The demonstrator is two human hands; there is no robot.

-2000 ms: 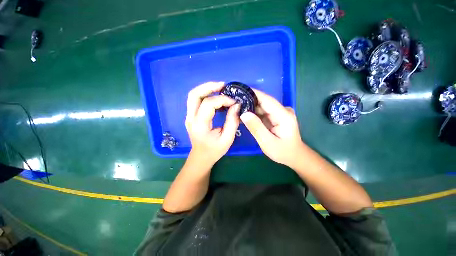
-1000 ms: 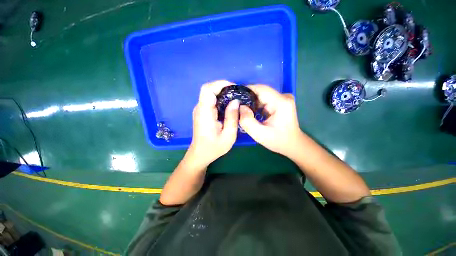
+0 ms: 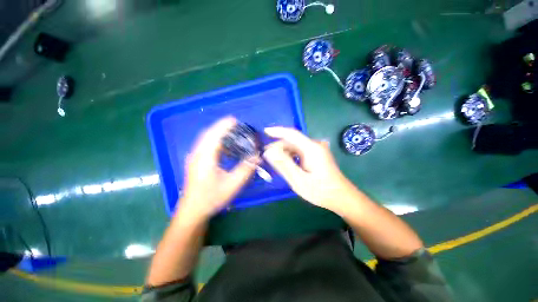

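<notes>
A motor stator [image 3: 240,141], dark and blurred, is held over the blue tray [image 3: 225,92]. My left hand [image 3: 206,171] grips its left and lower side. A short pale wire end [image 3: 263,173] hangs below the stator between the hands. My right hand [image 3: 307,168] is close to the stator's right side, fingers bent, fingertips at or near its edge. Blur hides whether it touches the stator or holds anything. The tray's lower left corner is largely covered by my left hand and forearm.
A heap of stators [image 3: 386,85] lies right of the tray on the green surface. Single stators with wires lie around it, one nearer [image 3: 358,139] and one with a yellow strip [image 3: 473,109] beside a black object [image 3: 501,138]. A small dark part [image 3: 65,87] lies far left.
The view has shifted, showing more of the far and right side. My left hand has moved left with the stator. My right hand has come partly away from it, and a pale wire end now shows.
</notes>
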